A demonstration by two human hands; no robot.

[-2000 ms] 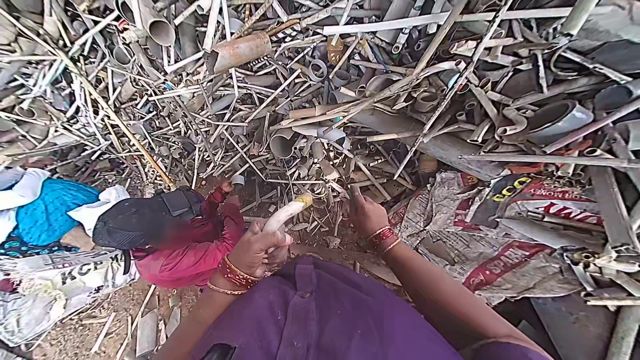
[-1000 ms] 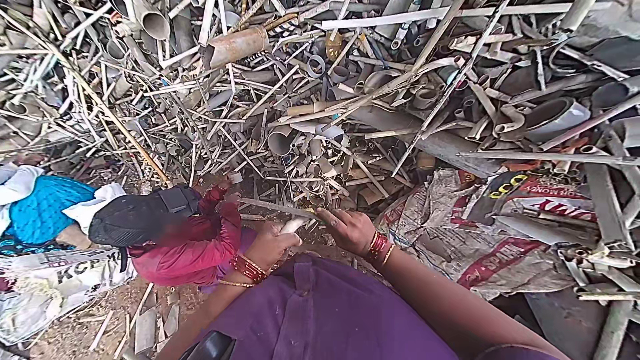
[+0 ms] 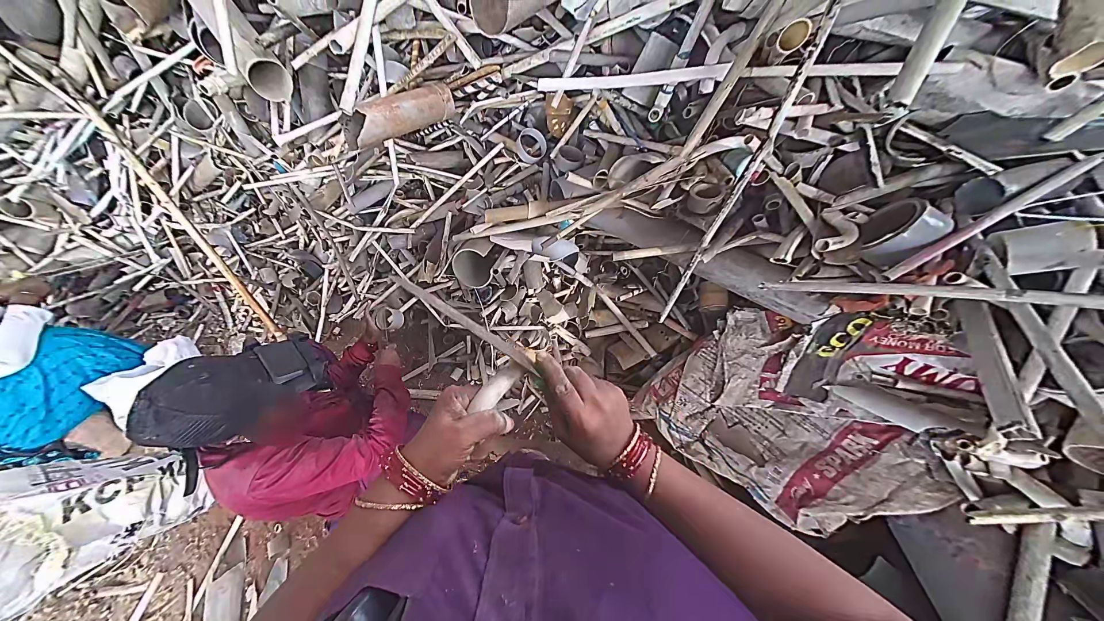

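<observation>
Near the centre, my left hand (image 3: 457, 431) is closed around a short whitish pipe piece (image 3: 496, 388), whose upper end points up and right. Close beside it on the right, my right hand (image 3: 586, 410) grips the near end of a long, thin, greyish blade-like strip (image 3: 466, 321). The strip slants up and left over the scrap and crosses by the pipe's upper end; whether they touch is unclear. My right fingers hide its held end. Red and gold bangles circle both wrists.
Beyond the hands spreads a heap of plastic pipe scrap (image 3: 473, 263). A person in a dark cap (image 3: 198, 401) and pink top is close on the left. Printed sacks (image 3: 811, 457) lie at right, another sack (image 3: 95, 517) at lower left. A larger grey pipe (image 3: 906, 228) rests upper right.
My right hand has come in from the right to beside my left. The pipe piece, with its yellowish end showing two seconds ago, is now mostly covered. The strip's far end has swung upward since one second ago.
</observation>
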